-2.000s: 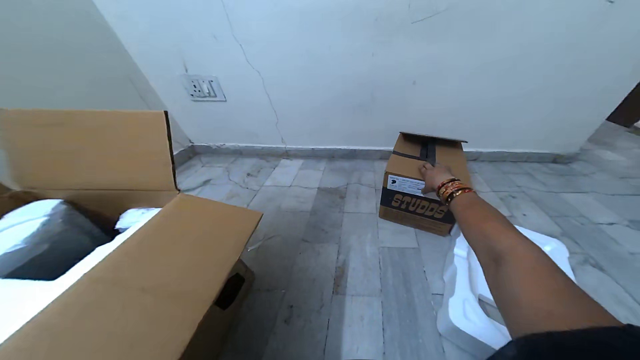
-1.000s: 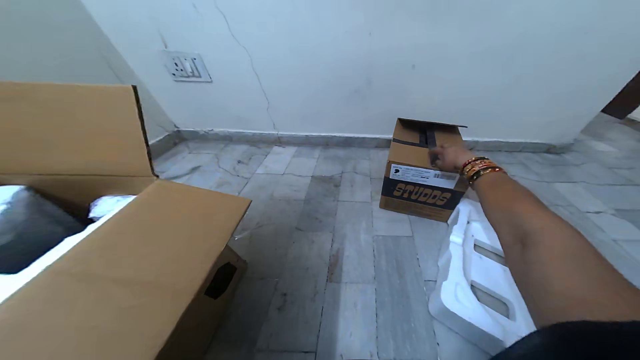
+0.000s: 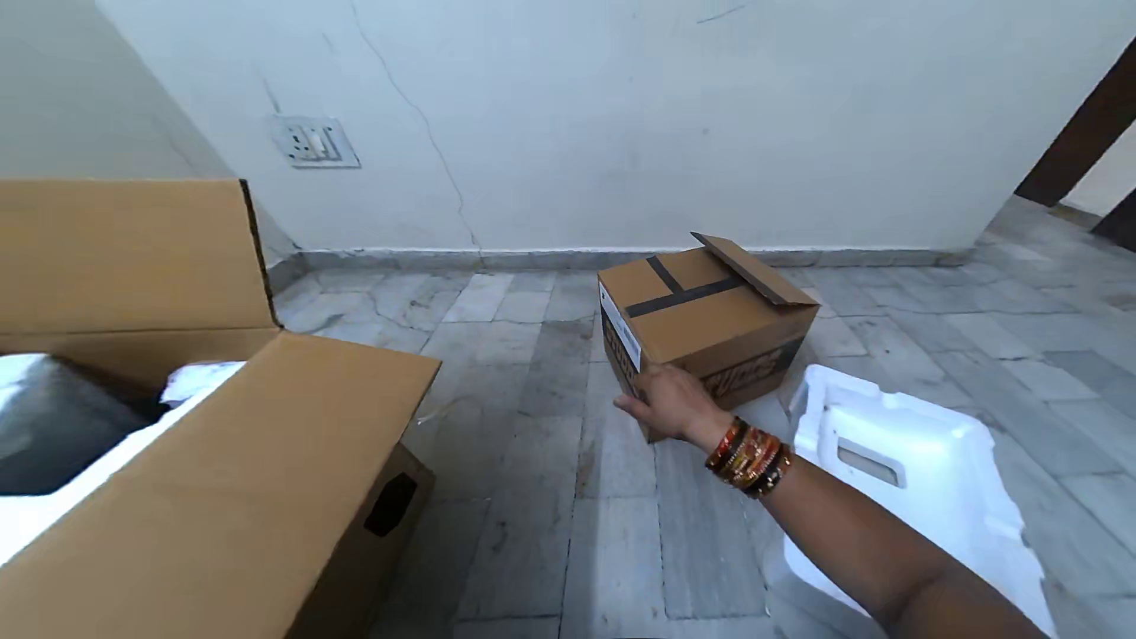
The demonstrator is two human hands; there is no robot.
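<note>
My right hand (image 3: pixel 673 404), with several bangles on its wrist, is against the near corner of a small Studds cardboard box (image 3: pixel 710 333) on the floor. Its thumb points left and its other fingers are partly hidden against the box, so a grip cannot be told. Black tape crosses the box's top, and one flap (image 3: pixel 754 269) sticks up along the back right. A white foam packing tray (image 3: pixel 941 453) lies to the right of the box, partly behind my forearm. My left hand is out of view.
A large cardboard box (image 3: pixel 195 479) with raised flaps stands at left, holding a dark grey wrapped item (image 3: pixel 67 430) and white packing material. A cracked white wall (image 3: pixel 568 124) with a switch and socket plate (image 3: pixel 315 142) rises behind the tiled floor (image 3: pixel 532 524). A dark door frame is at far right.
My right hand has moved from the top of the small box down to its near corner. The box has turned, and its flap now rises at the back right.
</note>
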